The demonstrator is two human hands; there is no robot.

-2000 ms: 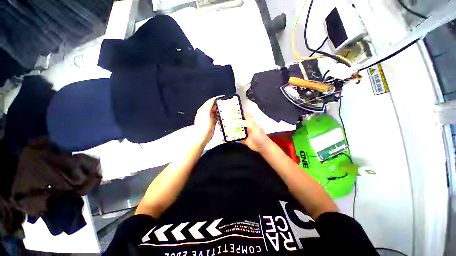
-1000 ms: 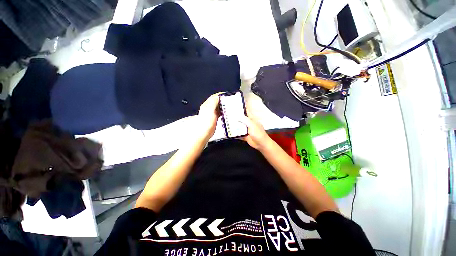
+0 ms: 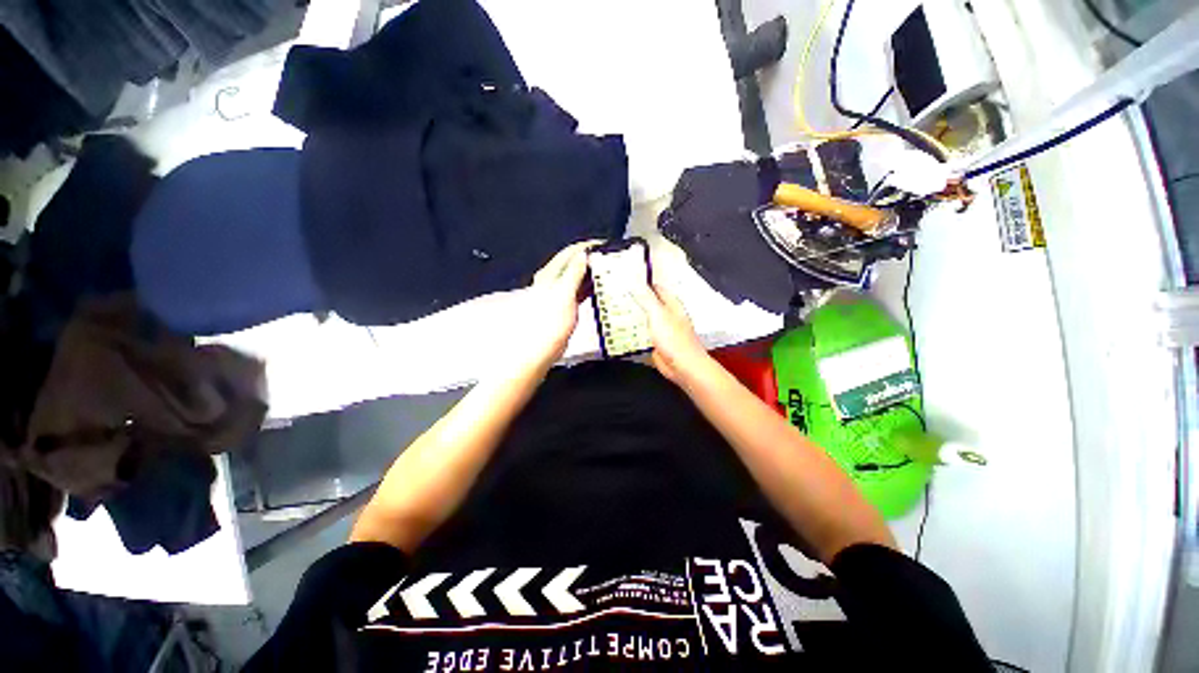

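Note:
A smartphone (image 3: 622, 300) with a lit screen stands between my two bare hands near the table's front edge. My left hand (image 3: 565, 296) holds its left side. My right hand (image 3: 668, 313) holds its right side, the thumb at the screen's edge. A very dark navy garment (image 3: 454, 197) lies over the blue padded board (image 3: 224, 237), whose rounded end shows at the left. The garment's right edge lies just beyond the phone. The steam iron (image 3: 822, 237), with an orange wooden handle, rests on a dark folded pad (image 3: 723, 230) at the right table end.
A crumpled brown garment pile (image 3: 125, 394) lies at the left. A green bag (image 3: 855, 381) and a red stool or crate (image 3: 747, 373) are below the right table end. Hoses and cables (image 3: 855, 125) hang behind the iron. Dark garments (image 3: 145, 40) hang at the far left.
The head view has shifted, so the garment and board appear higher in the picture. The phone stays in both hands and appears slightly further right. Its screen content differs.

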